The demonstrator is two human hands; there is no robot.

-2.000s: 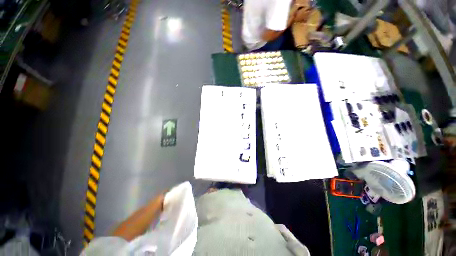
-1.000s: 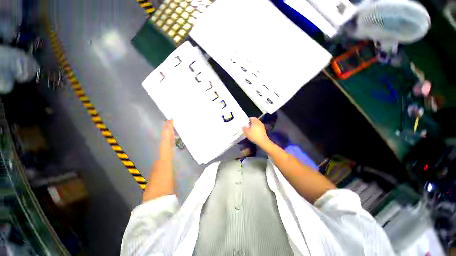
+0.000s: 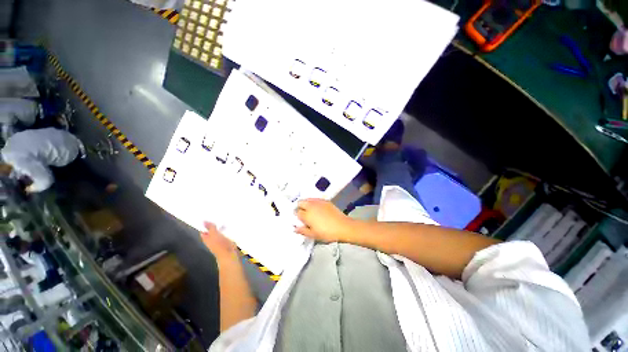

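Observation:
A white foam tray (image 3: 227, 213) with a row of dark-rimmed square units is held at its near edge by both hands. My left hand (image 3: 219, 240) grips its near left edge. My right hand (image 3: 320, 220) grips its right end. The tray is shifted to the left over another white foam tray (image 3: 289, 134), whose pockets show dark square units. A further white tray stack (image 3: 344, 48) with a row of rimmed units lies beyond. The fingers under the held tray are hidden.
A gold-yellow blister tray (image 3: 200, 31) lies at the back. An orange-edged multimeter (image 3: 497, 22) and blue-handled cutters (image 3: 575, 58) lie on the green bench at right. A blue stool (image 3: 447, 199) stands below. At left are a person in white (image 3: 41, 155) and a brown box (image 3: 160, 280).
The top tray has slid to the left off the one beneath, uncovering dark square units. Both hands have moved with it. The view has turned and moved closer, bringing the stool into sight.

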